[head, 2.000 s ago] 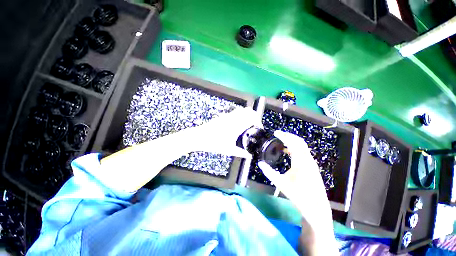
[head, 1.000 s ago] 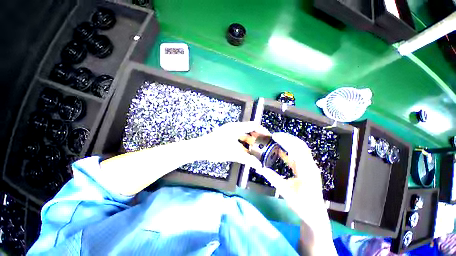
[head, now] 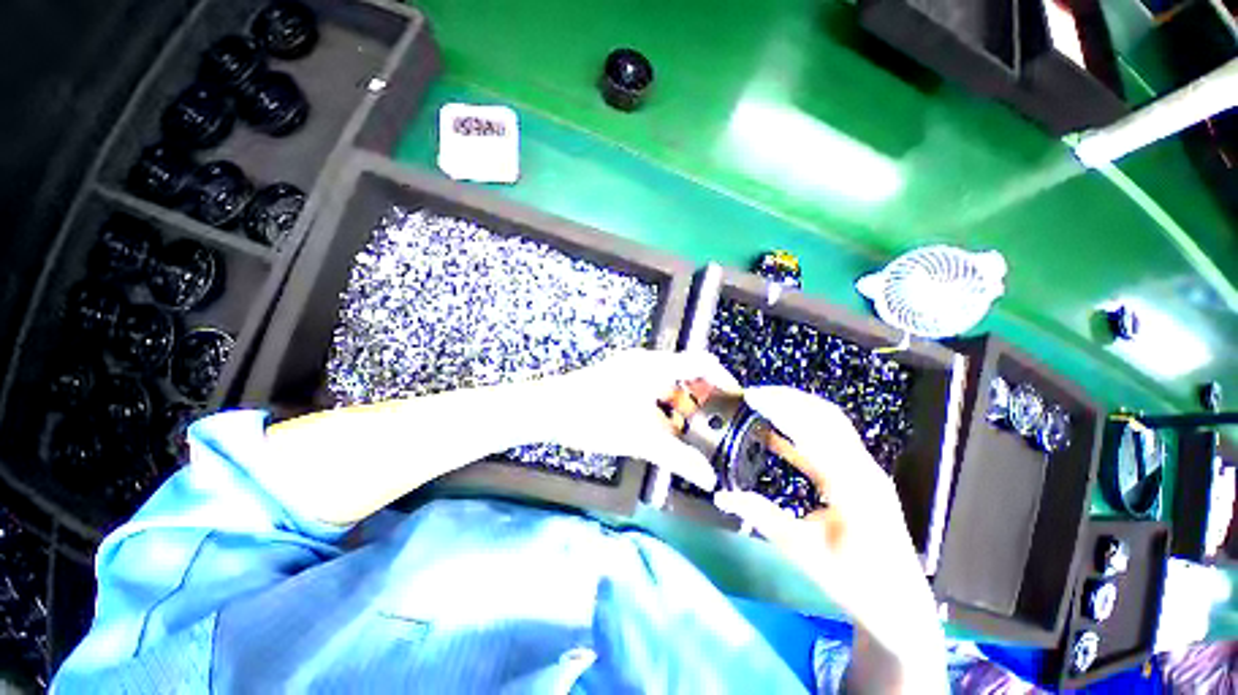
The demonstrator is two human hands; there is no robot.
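A short black round unit (head: 726, 437) with shiny rings is held above the front part of the black-parts tray. My left hand (head: 649, 407) grips its left end, where an orange-brown tone shows between the fingers. My right hand (head: 815, 468) is around its right side, thumb and fingers apart across it. Small silver parts (head: 475, 312) fill the tray on the left. Small black parts (head: 828, 373) lie in the tray behind my right hand. Whether a small part is between my fingers cannot be told.
A divided tray (head: 251, 258) at left holds several black round units. A white counter (head: 478, 143), a yellow-topped piece (head: 778, 266) and a white basket (head: 934, 291) stand behind the trays. A black unit (head: 627, 78) is on the green surface. A long tray (head: 998, 502) is at right.
The held unit has turned from showing its dark round face to showing its side, and sits slightly lower. The lone units on the green surface have shifted left.
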